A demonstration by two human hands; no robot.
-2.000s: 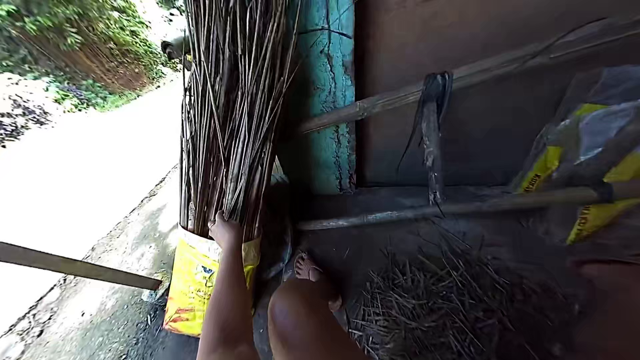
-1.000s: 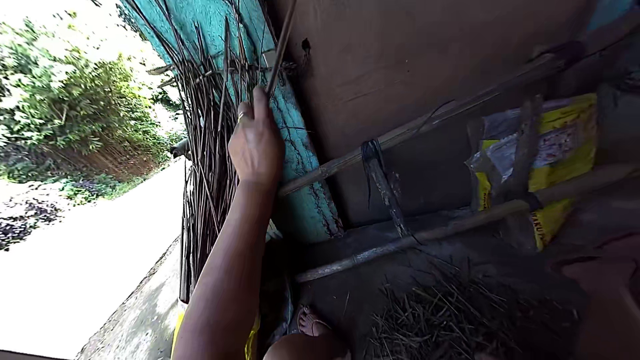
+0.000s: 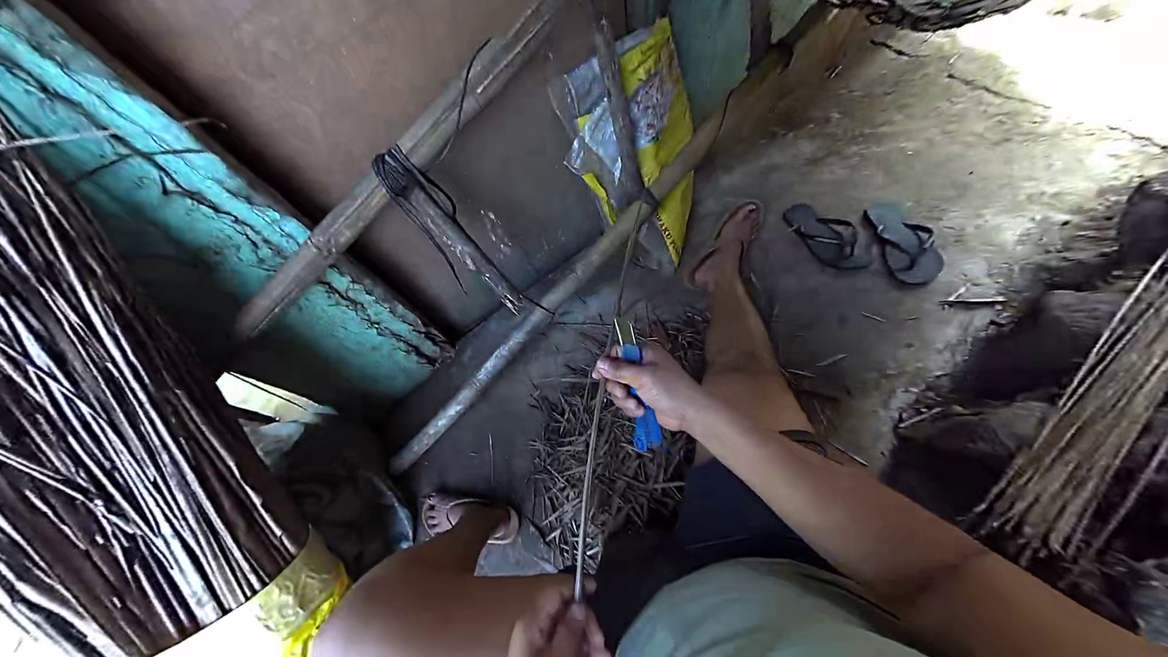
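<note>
My right hand (image 3: 652, 388) is closed around a blue-handled knife (image 3: 646, 429) with a short metal blade, its thumb against a thin brown stick (image 3: 591, 474). The blade lies close to the stick's upper part. At the bottom edge, my left hand (image 3: 558, 625) grips the stick's lower end; part of that hand is cut off by the frame. Below the stick, between my feet, is a pile of short stick cuttings (image 3: 593, 456). A large bundle of thin sticks (image 3: 119, 429) stands at the left in a yellow sack (image 3: 310, 593).
Wooden poles (image 3: 511, 347) lean along the wall, with black cord tied to one. A yellow and silver sack (image 3: 648, 119) hangs behind them. Flip-flops (image 3: 899, 242) lie on the ground at right. Another stick bundle (image 3: 1095, 438) stands beside dark rocks (image 3: 1031, 347) at the far right.
The view has swung right, away from the upright bundle. My left hand, on the bundle and then raised at a stick earlier, is now low at a stick's end. My right hand and the knife have come into view.
</note>
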